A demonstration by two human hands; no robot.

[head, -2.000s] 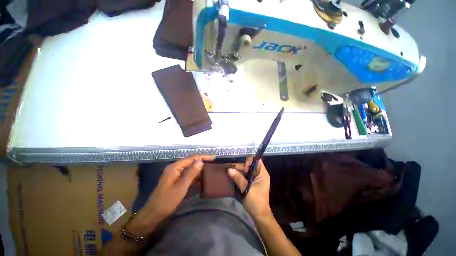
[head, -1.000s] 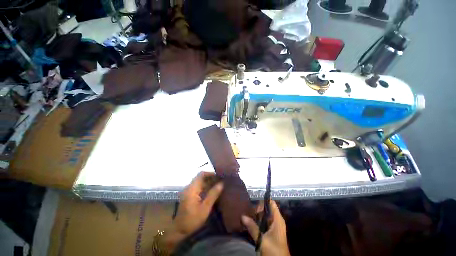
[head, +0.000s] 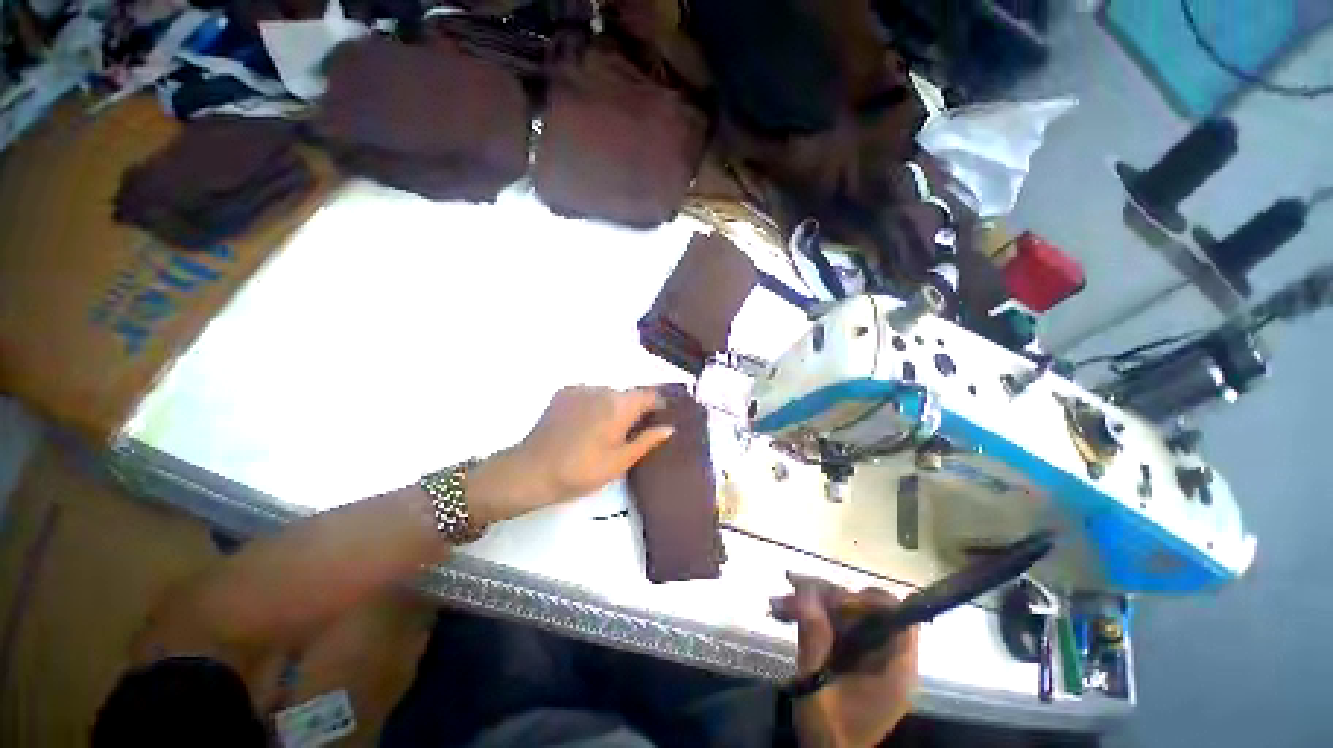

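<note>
A dark brown cloth panel (head: pixel 676 504) lies on the white table left of the sewing machine (head: pixel 994 482). My left hand (head: pixel 597 443) reaches over the table with its fingers on the panel's upper end; whether it grips the cloth is unclear. My right hand (head: pixel 855 658) is at the table's front edge and holds black shears (head: pixel 950 585), blades pointing right toward the machine bed. The hand and shears are somewhat blurred. A short stack of brown pieces (head: pixel 702 297) lies beyond the panel, beside the machine's needle end.
Brown piece stacks (head: pixel 617 146) line the far table edge. A cardboard box (head: pixel 88 292) is at the left. A tool tray (head: pixel 1089 643) sits at the table's right end. Black thread cones (head: pixel 1191 168) stand behind the machine, near a red box (head: pixel 1042 271).
The view has turned. My left hand has moved from near my lap to the panel on the table. My right hand has moved right with the shears, which now tilt toward the machine.
</note>
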